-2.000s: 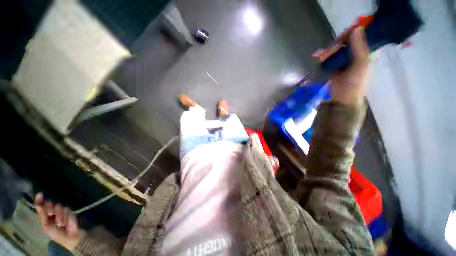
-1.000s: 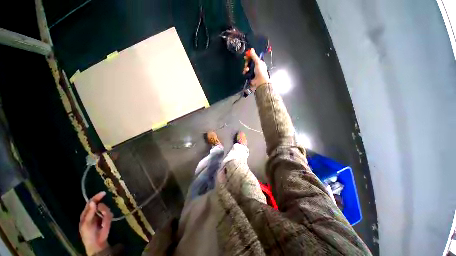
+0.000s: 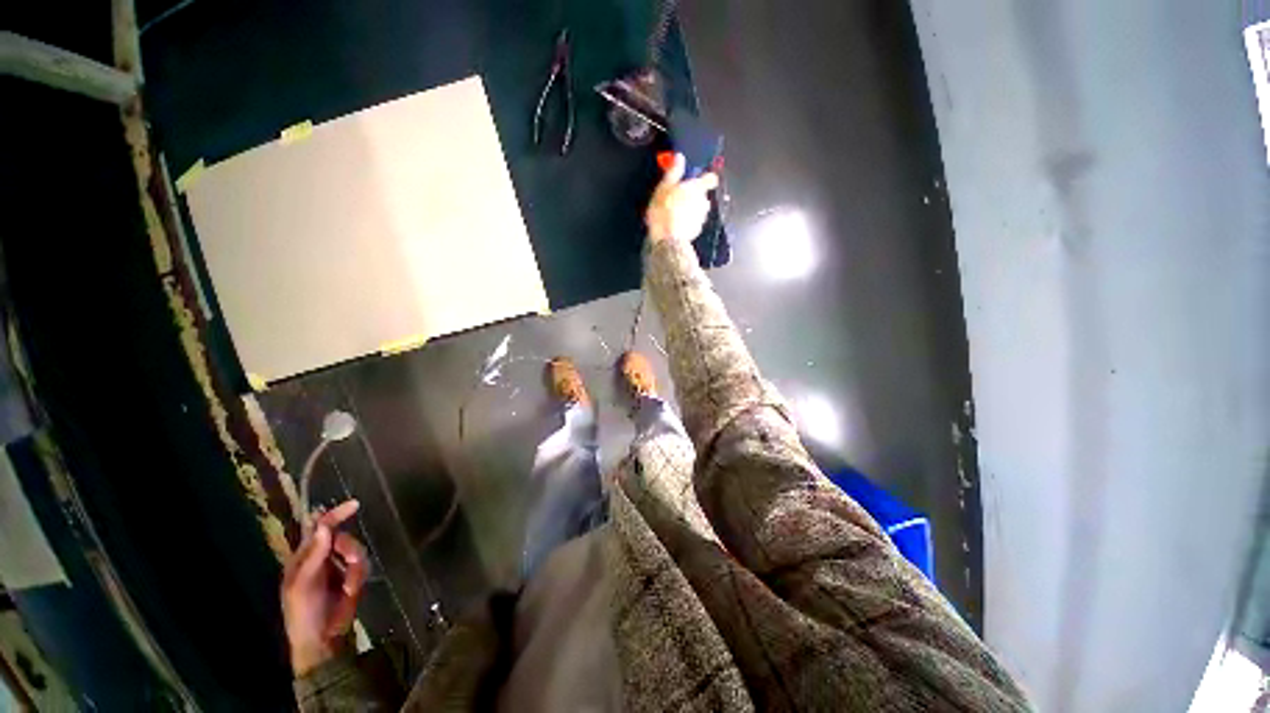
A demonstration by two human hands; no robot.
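My right hand [image 3: 681, 204] holds the blue-black glue gun [image 3: 696, 153] with its orange trigger area, at the right edge of the dark green bench mat. The gun is just below the shiny round stand [image 3: 637, 106] with its metal coil. My left hand [image 3: 323, 577] is at the lower left, fingers bent around the pale power cord [image 3: 309, 471]. The cord's white end [image 3: 339, 426] sticks up beyond the fingers. Black pliers [image 3: 554, 98] lie on the mat, left of the stand.
A cream board [image 3: 365, 230] with yellow tape at its edges covers part of the bench. A rail with peeling paint [image 3: 198, 341] runs along the left. A blue crate [image 3: 891, 521] stands on the floor at right, beside a pale wall [image 3: 1100, 307]. Thin cords hang near my shoes.
The glue gun has come from the far right over to the bench beside the stand. My left hand has moved right and up with the cord. The view has turned towards the bench.
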